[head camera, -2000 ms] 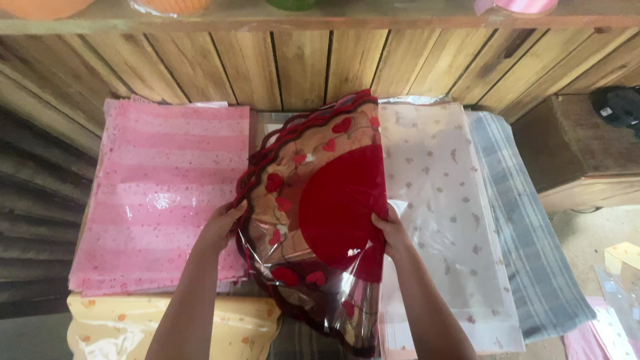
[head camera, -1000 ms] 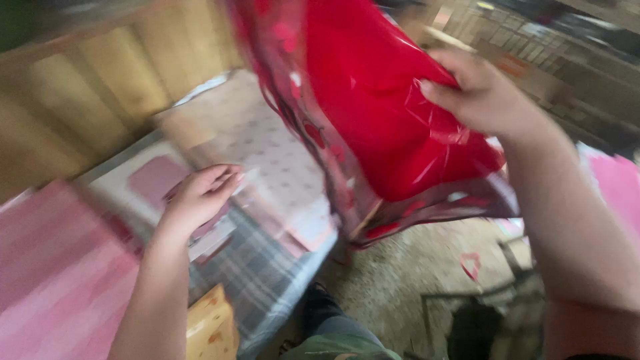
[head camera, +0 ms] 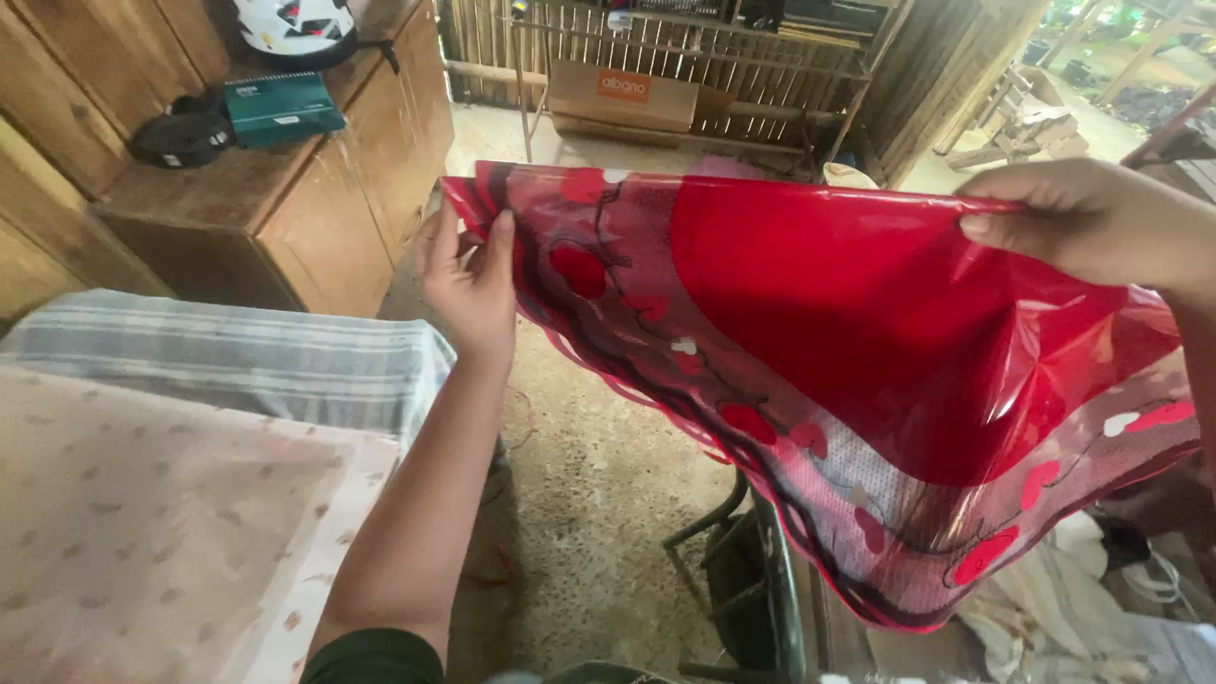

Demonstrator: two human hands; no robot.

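Observation:
Folded red cellophane sheets (head camera: pixel 826 285) with a heart pattern and scalloped dark edges hang between my hands in the head view. My left hand (head camera: pixel 470 271) pinches their left corner between thumb and fingers. At the right, my right hand (head camera: pixel 1073 223) grips the top fold, thumb on the near side and fingers mostly hidden behind. The folded stack sags toward the lower right, and its far right part runs out of the frame. Left of my left forearm lie patterned translucent sheets (head camera: pixel 171 513) on a table with a plaid cloth (head camera: pixel 228 351).
A wooden cabinet (head camera: pixel 332 209) holds a white helmet (head camera: pixel 294 28), a green spiral notebook (head camera: pixel 285 106) and a black object (head camera: pixel 182 133). Below the red sheets stands a dark chair (head camera: pixel 746 589) on the rough floor. A cardboard box (head camera: pixel 622 100) sits under a far rack. Cloth items (head camera: pixel 1054 608) lie lower right.
My left hand, free one second ago, now holds a corner of the red sheets. The sheets have left the table where they lay two seconds ago. The view has swung right.

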